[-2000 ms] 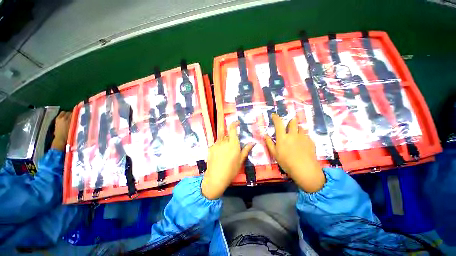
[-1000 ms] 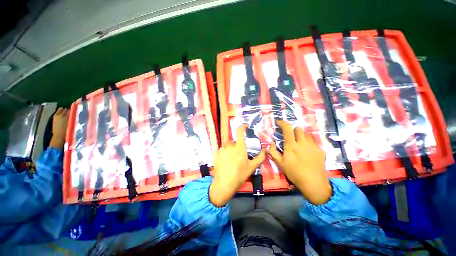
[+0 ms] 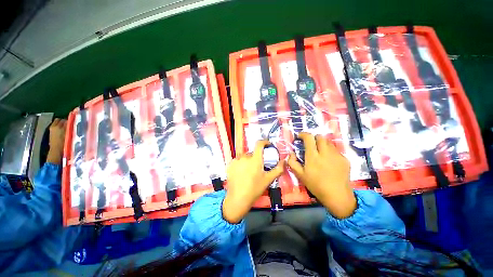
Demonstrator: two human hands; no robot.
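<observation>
An orange tray [image 3: 466,108] lies in front of me with several black smartwatches in its slots, under wrinkled clear film [image 3: 402,143]. My left hand [image 3: 250,177] is at the near left slot, thumb and index finger around a watch [image 3: 271,155] through the film. My right hand [image 3: 326,172] is beside it, thumb and index finger around another watch [image 3: 298,147]; the fingers partly hide it. Above them, two watches show green lit dials, one on the left [image 3: 268,91] and one on the right [image 3: 305,86]. Black straps hang over the tray edges.
A second orange tray [image 3: 220,132] of film-covered watches stands at the left, with another tray edge under it. A silver flat-topped device [image 3: 17,145] and a coworker's hand [image 3: 56,139] are at the far left. The green bench [image 3: 270,20] runs behind. Blue stools are below the bench edge.
My fingers have moved from spread on the film to closer around the two near watches. The green dials of the upper two watches show more clearly. The view has shifted slightly.
</observation>
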